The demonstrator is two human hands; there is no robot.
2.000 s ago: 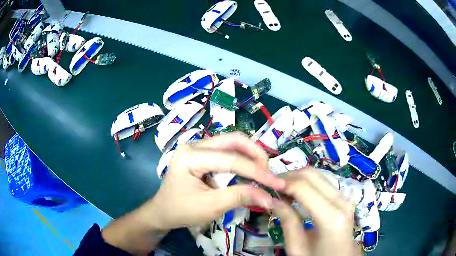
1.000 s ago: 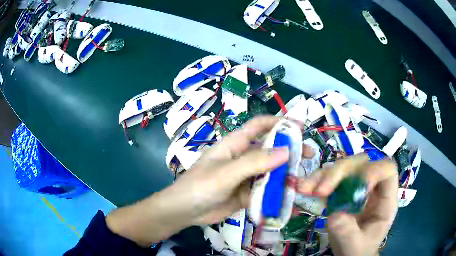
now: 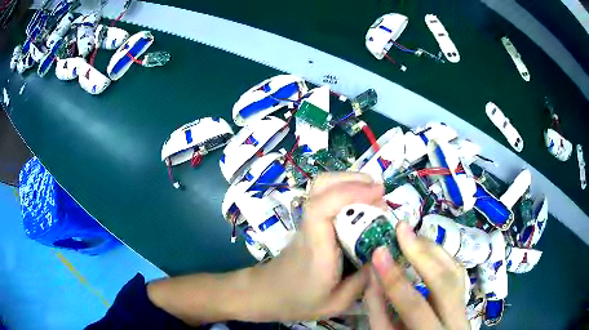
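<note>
My left hand holds a white housing shell in front of me, its rounded port end with dark holes facing the camera. A green circuit board sits in the open end of that shell. My right hand has its fingertips on the board and the shell's right side. The fingers hide the rest of the shell and any wires inside. Under and around both hands lies a heap of partly assembled units with blue batteries, red wires and green boards.
A smaller heap of units lies at the far left of the green worktop. Beyond the grey rail, the belt carries cover plates and single units. A blue covered object stands at left on the floor.
The shell has turned from showing its blue battery side to showing its port end. The board, held apart in my right hand one second ago, is now at the shell's opening. Belt items have moved right and down.
</note>
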